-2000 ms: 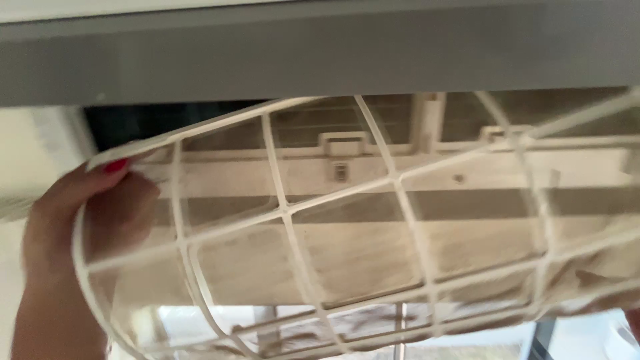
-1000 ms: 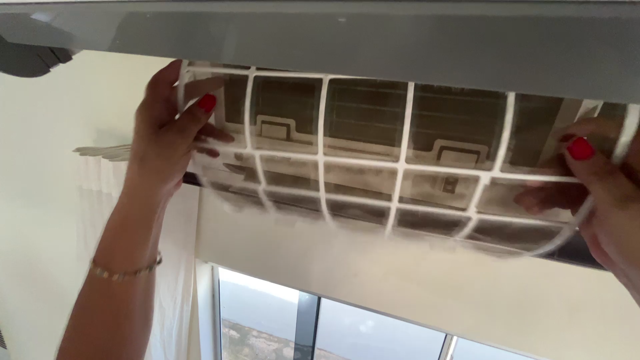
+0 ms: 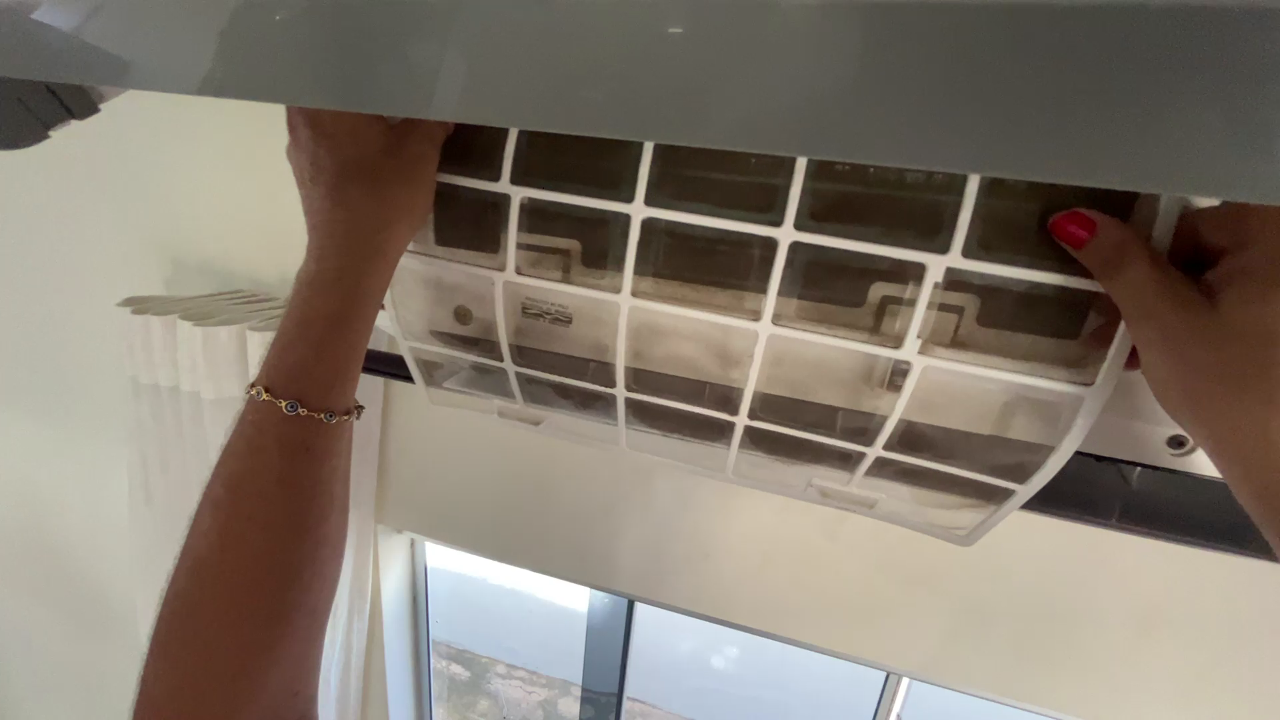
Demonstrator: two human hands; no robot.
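A white-framed mesh air filter (image 3: 695,330) curves across the front of a wall-mounted air conditioner, its upper edge hidden behind the unit's raised grey front panel (image 3: 640,80). At the filter's upper left is my left hand (image 3: 365,180), its fingers out of sight behind the panel, so its hold cannot be made out. My right hand (image 3: 1170,270) grips the filter's right edge, thumb with red nail on the near face. Through the mesh, parts of the unit's pale housing show. The filter's lower edge hangs free over the dark air outlet (image 3: 1180,505).
Below the unit are a pale wall (image 3: 800,560) and a window with a dark frame (image 3: 607,650). White curtains (image 3: 215,340) hang at the left. A dark object (image 3: 45,110) juts in at the upper left edge.
The filter's upper edge has gone up behind the grey panel. My left hand has moved up, its fingers now hidden there. My right hand remains at the filter's right edge.
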